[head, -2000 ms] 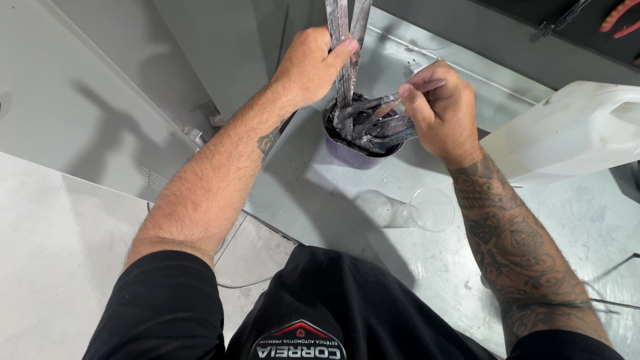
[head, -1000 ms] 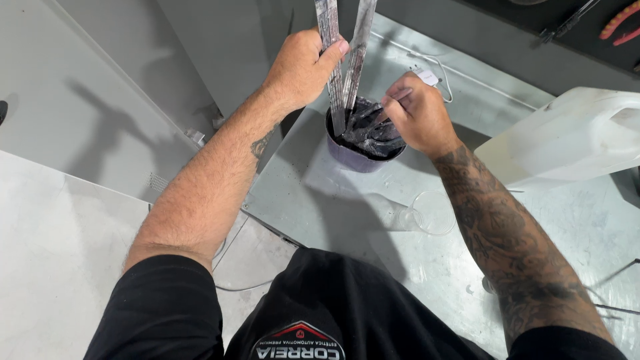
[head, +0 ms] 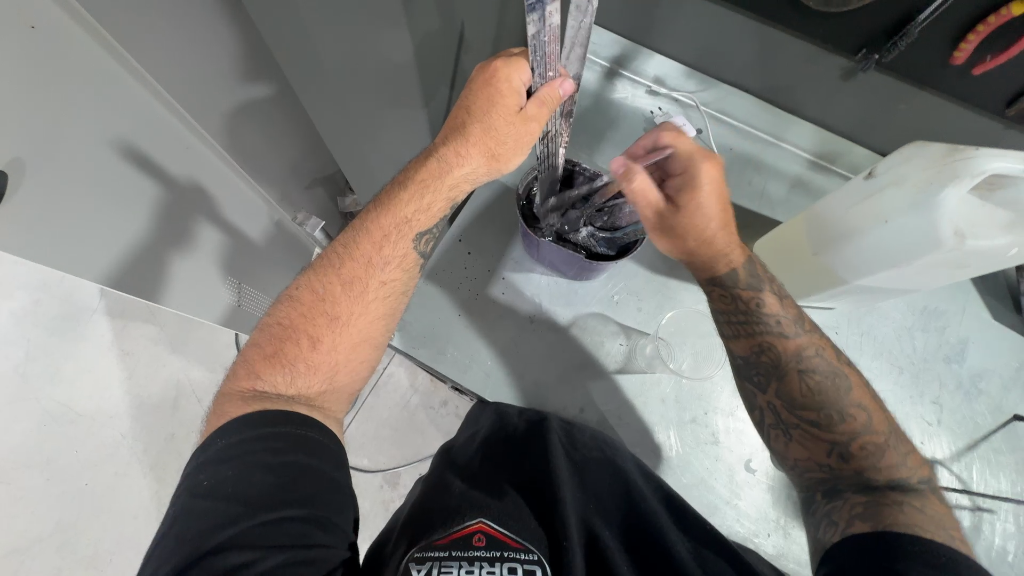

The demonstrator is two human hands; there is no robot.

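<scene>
My left hand [head: 508, 112] grips two long flat strips [head: 546, 96], streaked with dark residue, that stand upright with their lower ends in a purple tub [head: 572, 260]. Dark, wet-looking material [head: 596, 228] with several strip-like pieces fills the tub. At the tub's right side, my right hand [head: 680, 188] pinches a thin stick-like tool [head: 652, 158] that slants toward the contents; motion blurs it, and its exact kind is unclear. A clear plastic cup [head: 692, 344] lies or stands on the metal surface in front of the tub; which of these I cannot tell.
A large translucent jug [head: 896, 224] with pale liquid is at the right of the metal worktop [head: 496, 320]. A white plug adapter [head: 674, 122] with a cable lies behind my right hand. Red-handled pliers [head: 988, 40] are at the top right. Dark specks dot the worktop left of the tub.
My right hand has shifted slightly over the tub between frames, with the stick-like tool still between its fingers. My left hand keeps its hold on the strips.
</scene>
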